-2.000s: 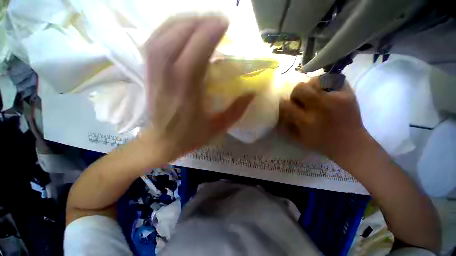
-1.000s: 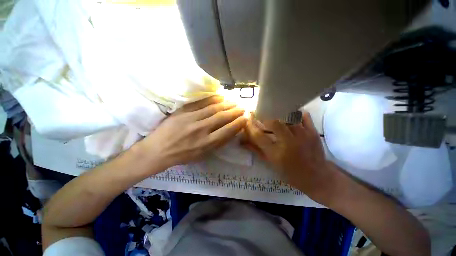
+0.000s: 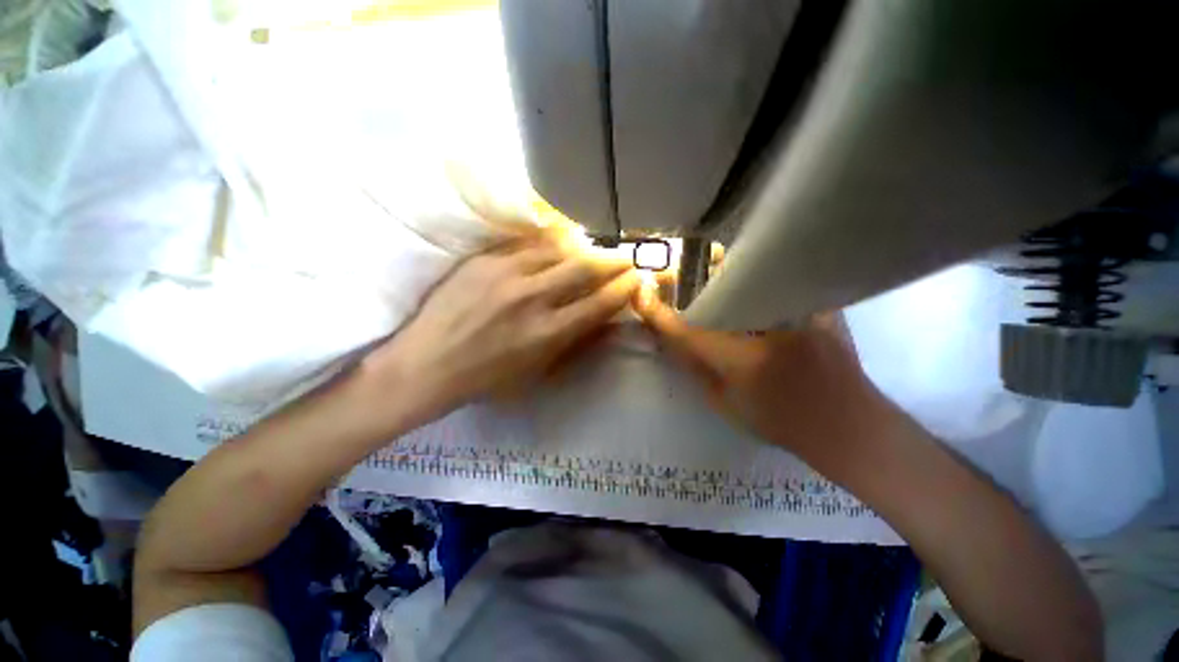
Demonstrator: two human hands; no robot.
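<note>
A large cream-white garment [image 3: 310,194] lies heaped left of the needle, overexposed under the lamp. My left hand [image 3: 517,310] lies flat on its edge, fingers together and pointing at the presser foot area. My right hand [image 3: 763,375] is just right of it, fingertips at the cloth edge in front of the needle and partly behind the machine head [image 3: 659,104]. A small wire guard [image 3: 650,255] shows above the fingertips. The glare and the head hide the needle and the exact grip of my right fingers.
White rounded cut pieces [image 3: 931,343] lie right of my right hand. A ribbed grey tension knob with a spring [image 3: 1073,362] hangs at the right. A printed ruler [image 3: 582,472] runs along the front table edge. Below are offcuts [image 3: 375,543] and my lap.
Since one second ago the garment has spread forward over the table beside my left forearm, and the small pale piece under my hands is now hardly visible. Both hands stay near the needle.
</note>
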